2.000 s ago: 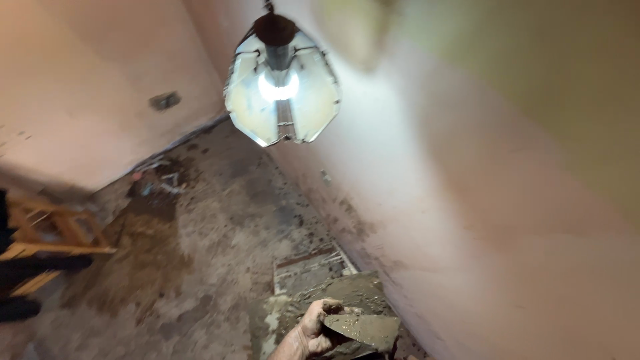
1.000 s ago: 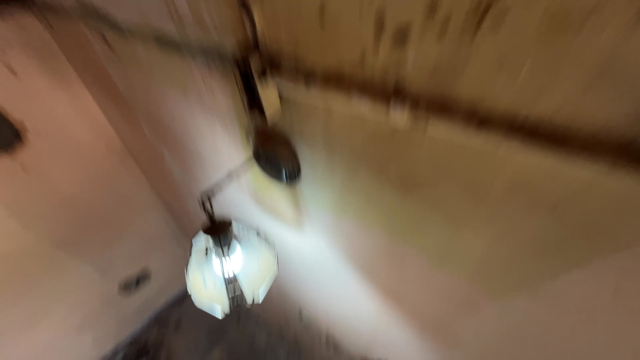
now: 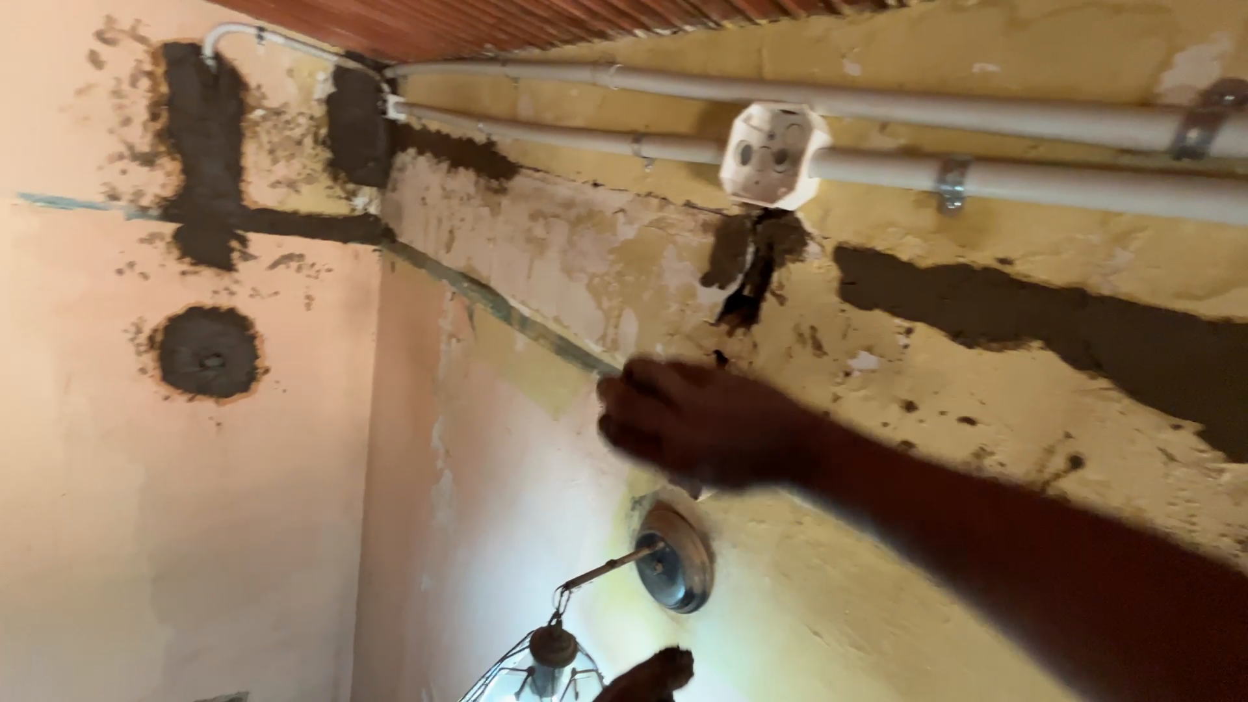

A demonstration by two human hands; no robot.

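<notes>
My right hand [image 3: 697, 419] is raised in front of the yellow wall, its arm reaching in from the right edge. The fingers are curled and dark against the light; whether anything is in them cannot be told. Above it, a white octagonal junction box [image 3: 770, 156] is joined to a white conduit pipe [image 3: 1033, 185]. A jagged hole [image 3: 746, 292] in the wall lies between box and hand. Only some fingers of my left hand [image 3: 658, 673] show at the bottom edge, beside the hanging lamp; the rest is out of view.
A wall lamp with a round metal base [image 3: 675, 558] and a lit hanging shade [image 3: 541, 678] is just below my right hand. Dark mortar patches [image 3: 210, 351] mark the left wall, and a mortar strip [image 3: 1053, 322] runs along the right. A corrugated red ceiling [image 3: 468, 24] is overhead.
The view has swung up from the floor to the top of the wall. My right hand has come into view. The hand seen two seconds ago was low, with a trowel blade by it.
</notes>
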